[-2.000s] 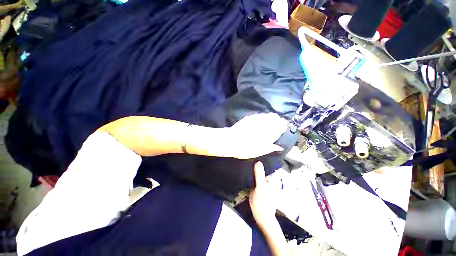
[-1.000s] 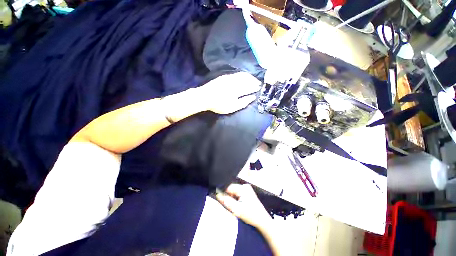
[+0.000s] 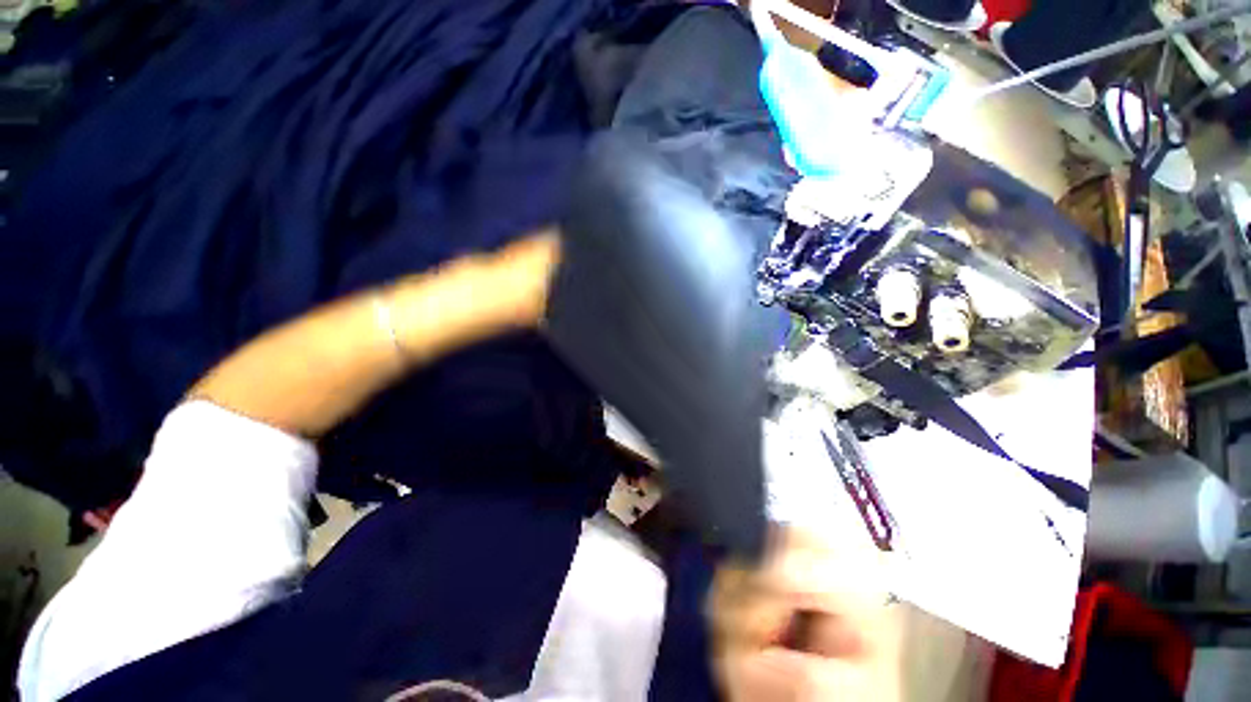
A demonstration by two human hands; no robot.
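Note:
A dark grey cut panel [image 3: 672,343] is raised and blurred just left of the needle area [image 3: 803,261] of the overlock machine [image 3: 1015,261]. My left forearm reaches in from the left; the panel hides my left hand. My right hand [image 3: 809,617], blurred at the bottom, holds the panel's lower end. More grey-black cloth [image 3: 700,82] lies behind the needle area. A flat black strip [image 3: 947,412] trails from the machine across the white table [image 3: 960,576].
The navy garment pile [image 3: 275,178] fills the left. Dark red snips [image 3: 860,487] lie on the table in front of the machine. Black-handled scissors [image 3: 1139,165] hang at right. A white cone [image 3: 1166,510] and a red container [image 3: 1132,645] are at lower right.
The panel, flat before the needle a second ago, is now lifted and swung up over my left hand. My right hand has moved right and down, towards the table's front edge.

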